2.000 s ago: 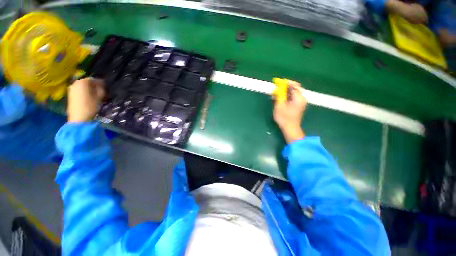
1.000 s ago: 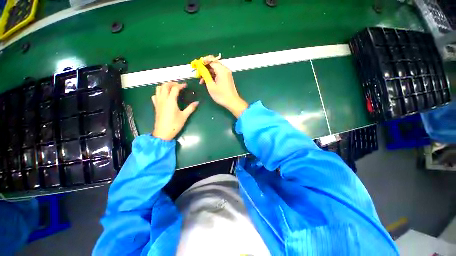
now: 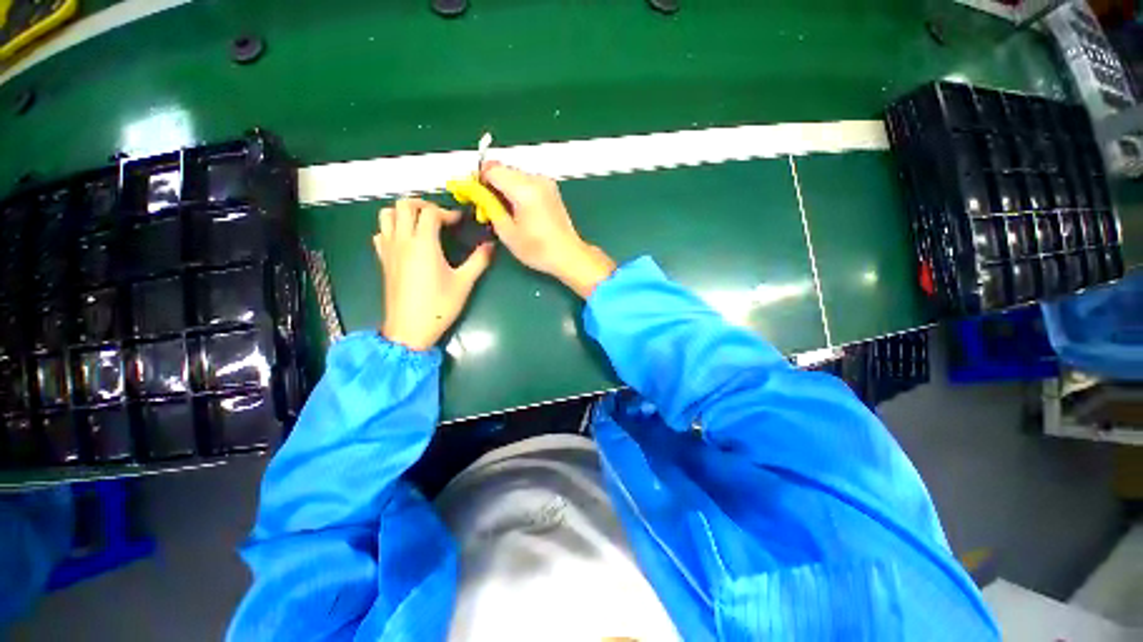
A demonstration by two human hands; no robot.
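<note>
My left hand is over the green bench, thumb and fingers curved around a small round black part, which is partly hidden between them. My right hand is just right of it and touches the part's area with yellow-covered fingertips. It holds a thin pale stick, whose white end points up past the fingers, over the white strip.
A black blister tray lies at left with slim silver tweezers beside it. Stacked black trays stand at right. Loose black parts lie on the green belt. A yellow tray is at the far left.
Early on, my left hand was at the left tray and my right hand apart from it. Over the last second my right hand has closed in on my left hand and the stick has turned upright.
</note>
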